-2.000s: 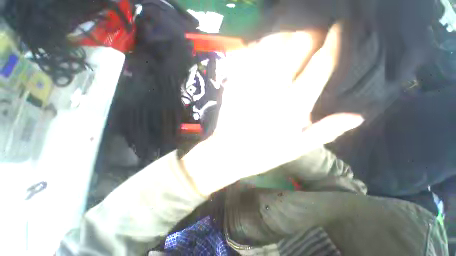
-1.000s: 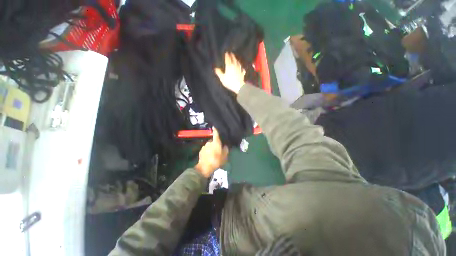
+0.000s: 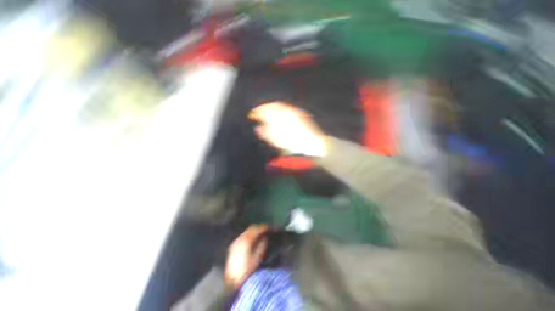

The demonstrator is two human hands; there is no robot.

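The whole view is strongly blurred. My right hand (image 3: 289,129) is over the dark fabric pieces (image 3: 331,91) at the red-orange basket (image 3: 378,121). Its fingers point left, and the blur hides whether they grip any fabric. My left hand (image 3: 244,256) is low in the view by my lap, with bent fingers against something dark beside the blue patterned cloth. Whether it holds anything cannot be told.
The white table (image 3: 140,182) fills the left side, washed out by glare. A red object (image 3: 210,51) is past its far end. A small white scrap (image 3: 299,220) lies on the green floor (image 3: 328,212). Dark heaps are on the right.
The view has swung left, so the table fills more of it. My left hand has moved from the basket's near edge back to my lap. My right hand has turned and points left.
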